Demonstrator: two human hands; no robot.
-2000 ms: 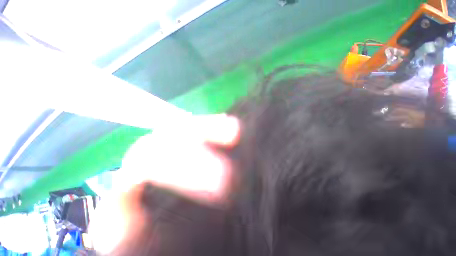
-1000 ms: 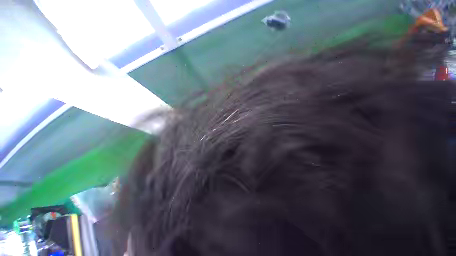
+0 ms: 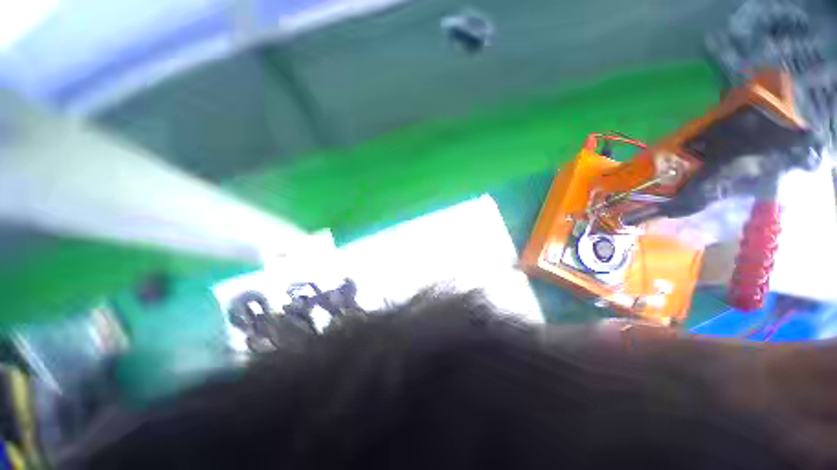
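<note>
The orange test fixture (image 3: pixel 564 220) stands at the right with its hinged upright raised. A round unit with a metallic ring (image 3: pixel 605 249) sits in its seat. The clamp's red grip (image 3: pixel 757 257) is at the fixture's right side. A white mat (image 3: pixel 440 239) lies left of the fixture, with several black ring-shaped units (image 3: pixel 252 312) on its left part. A blurred shape at the lower right, perhaps my right hand (image 3: pixel 780 376) or forearm, is cut off and partly hidden. My left hand is not seen. Dark hair hides the lower middle.
Dark hair (image 3: pixel 440 395) fills the bottom of the view. A pale blurred bar (image 3: pixel 165 193) crosses from the left edge to the mat. A blue surface (image 3: pixel 798 317) lies below the red grip. A small dark object (image 3: pixel 468 32) is at the top.
The dark hair has dropped lower in the view, uncovering the fixture, the seated unit and the mat with its units. The bright blurred hand shape seen two seconds ago is gone.
</note>
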